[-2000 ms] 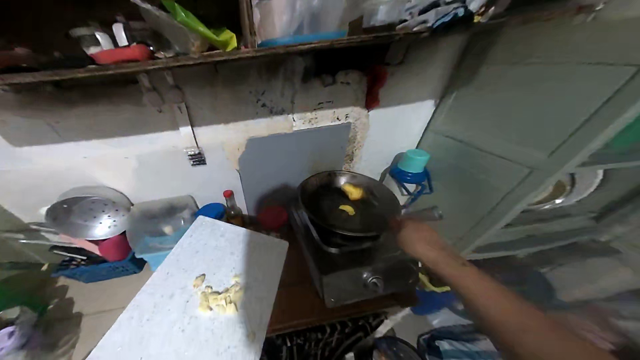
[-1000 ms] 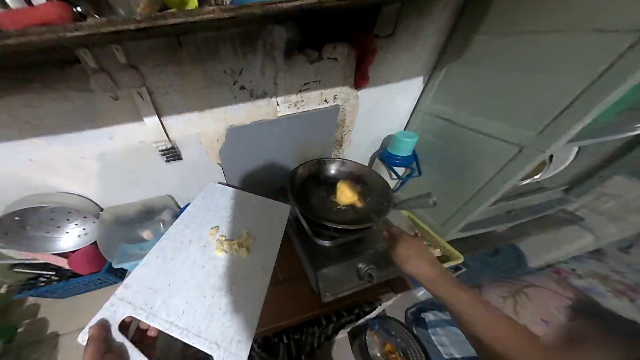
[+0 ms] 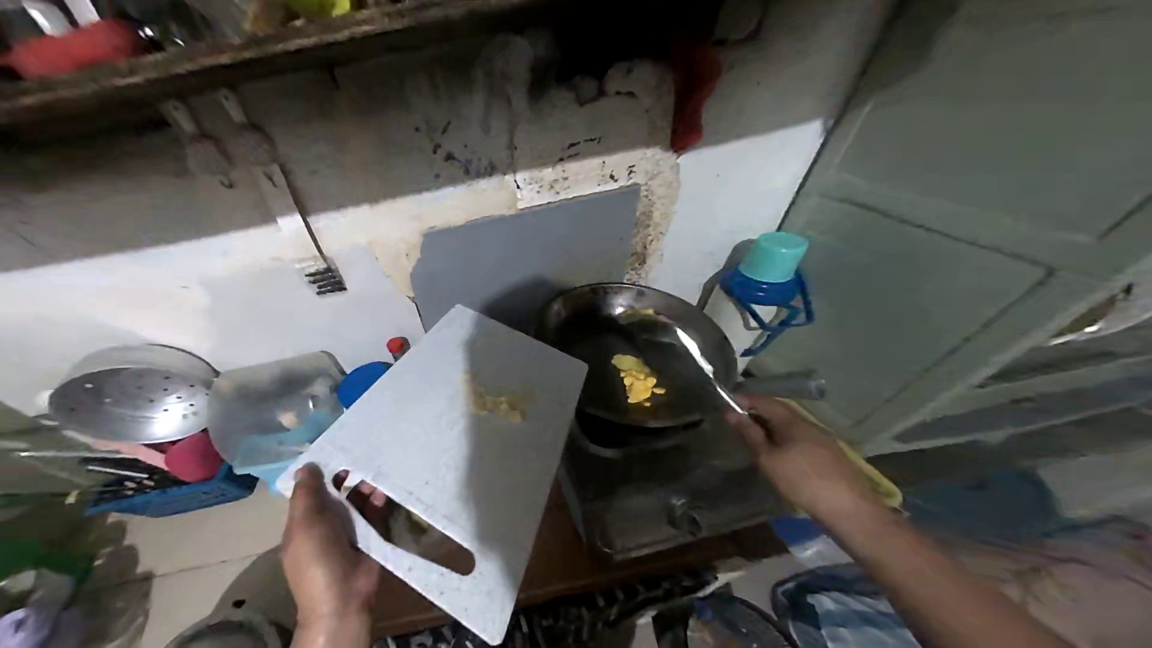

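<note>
My left hand (image 3: 328, 558) grips a white speckled cutting board (image 3: 405, 423) at the corner beside its handle slot, fingers showing through the slot. Small pale chopped pieces (image 3: 498, 405) lie on the board, whose far right corner reaches the rim of a dark frying pan (image 3: 585, 333). In the pan are yellow cooked egg pieces (image 3: 637, 378). My right hand (image 3: 792, 450) holds a shiny metal utensil (image 3: 697, 355) by its handle, its far part inside the pan; the tip's shape is unclear. The pan rests on a metal gas stove (image 3: 666, 513).
A blue jug with a turquoise lid (image 3: 776, 256) stands behind the pan's handle (image 3: 783, 385). At left are a perforated metal strainer (image 3: 135, 400), a clear plastic container (image 3: 270, 405) and a blue basket (image 3: 184, 495). A wooden shelf (image 3: 270, 45) runs overhead; a green cabinet (image 3: 936, 270) stands right.
The board has moved right, up to the pan's rim, with my left hand at its handle end. The metal utensil now shows plainly over the pan, and the egg lies in smaller pieces.
</note>
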